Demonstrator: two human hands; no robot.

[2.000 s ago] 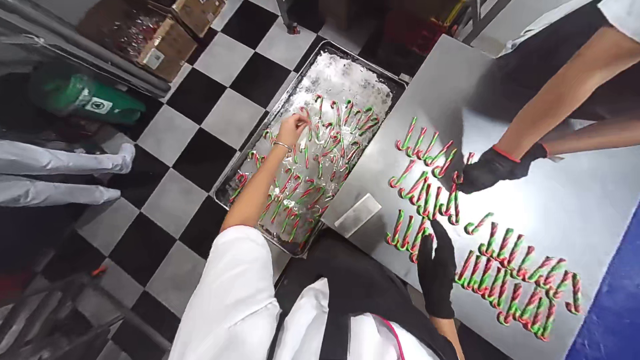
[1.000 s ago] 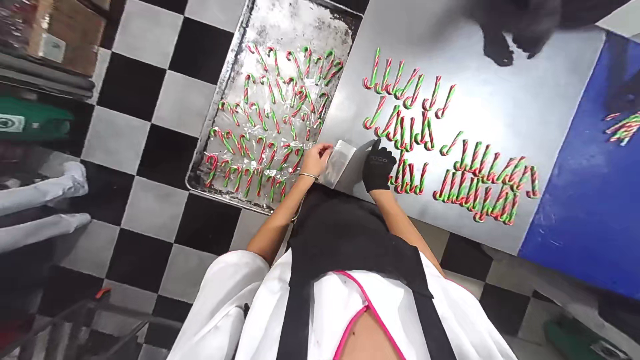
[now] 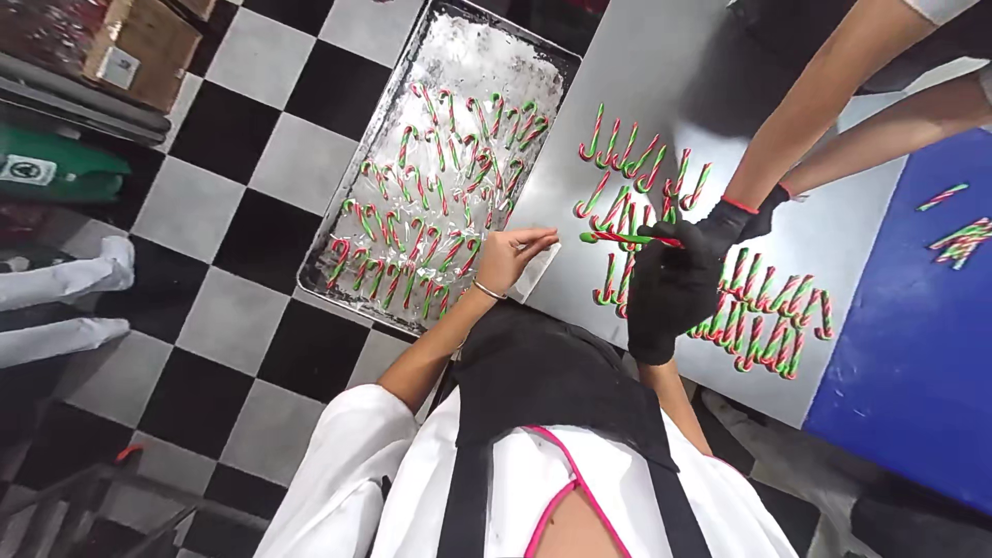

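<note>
My left hand (image 3: 508,260), bare with a bracelet at the wrist, has its thumb and fingertips together beside a small stack of clear or whitish bags (image 3: 536,273) on the table edge; whether a bag is between the fingers cannot be told. In my right hand (image 3: 670,298), in a black glove, a red and green candy cane (image 3: 620,238) lies sideways, its hook toward my left hand. Rows of unwrapped candy canes (image 3: 775,291) lie on the metal table around and beyond the right hand. Wrapped candy canes (image 3: 418,240) lie in rows on a worn metal tray to the left.
A co-worker's black-gloved hands (image 3: 736,221) reach in from the upper right, close to my right hand. The steel table (image 3: 635,54) adjoins a blue surface (image 3: 899,349) with more candy pieces (image 3: 961,244). The tray's rim (image 3: 310,267) is at the left, above a checkered floor (image 3: 225,302).
My left hand was over the tray, then came to the bag stack. My right hand now has a candy cane raised from the table. The co-worker's hands, farther off a second ago, have come close.
</note>
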